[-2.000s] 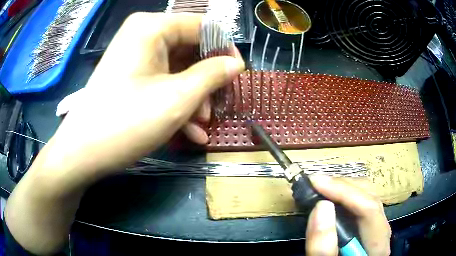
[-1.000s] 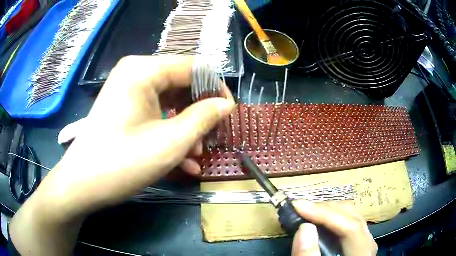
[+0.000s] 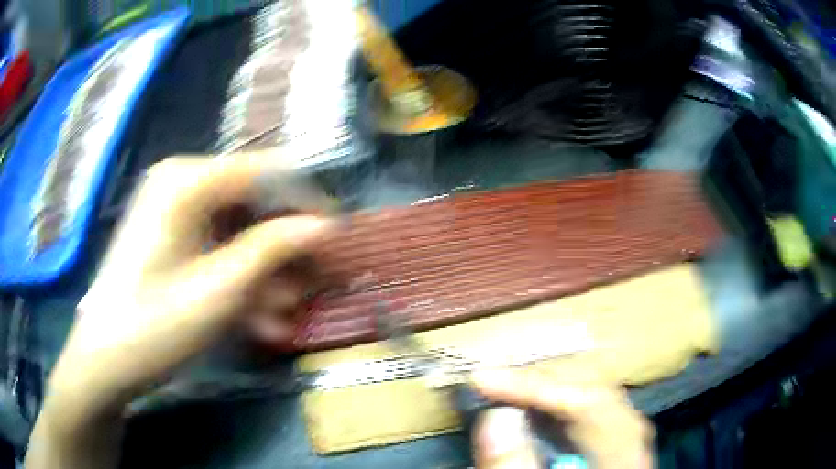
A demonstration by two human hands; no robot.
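The frame is strongly blurred. The long dark-red pin block [image 3: 550, 229] lies across the middle. My left hand [image 3: 183, 266] is over the block's left end with thumb and fingers together; the leads in it are smeared and barely visible. My right hand [image 3: 568, 421] holds the soldering iron [image 3: 467, 403] like a pen, its tip end over the block's lower left part. Silver solder strands [image 3: 385, 368] lie across the tan cardboard pad [image 3: 642, 321] below the block. Leads standing up from the block cannot be made out.
A blue tray [image 3: 27, 266] of leads is at the left. Rows of leads [image 3: 293, 82] lie at the top. A flux pot [image 3: 454, 99] with an orange-yellow brush [image 3: 390, 59] stands behind the block. The black fan [image 3: 587, 82] is behind right, a yellow sponge [image 3: 790, 243] at the right.
The view has shifted and blurred, so the block, pad and pot appear further left. Both hands also appear further left, still near the block's left end. The upright leads seen before are lost in blur.
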